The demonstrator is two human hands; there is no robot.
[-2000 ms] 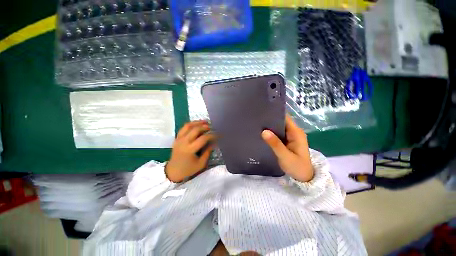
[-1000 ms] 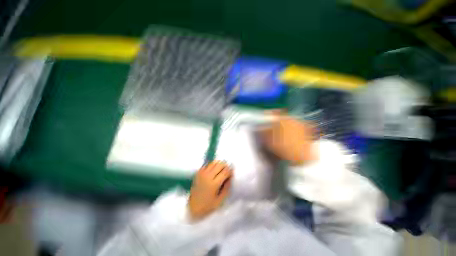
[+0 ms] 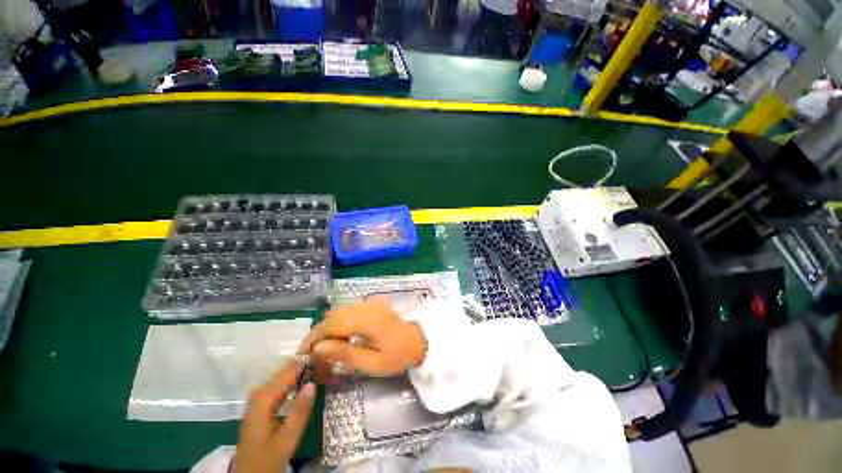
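The tablet or its back cover (image 3: 392, 418) lies flat on the silvery bubble wrap (image 3: 343, 430), camera spot at its upper right; my right hand and sleeve hide much of it. My left hand (image 3: 274, 416) is beside its left edge, with a small, thin dark thing (image 3: 303, 374) between thumb and finger. My right hand (image 3: 369, 340) reaches left across the tablet, its fingertips meeting my left fingertips; whether it grips anything is hidden.
The blister tray (image 3: 245, 254) with dark parts is at the upper left, beside the blue parts box (image 3: 374, 236). The white sheet (image 3: 194, 369) is below the tray. Ring stickers (image 3: 508, 268) with blue scissors or cord (image 3: 557, 290) are right, near a white device (image 3: 600, 231) and dark arm.
The tablet has gone from my hands to the bubble wrap. My hands have come together at its left edge. The view has tilted up and shows more of the line.
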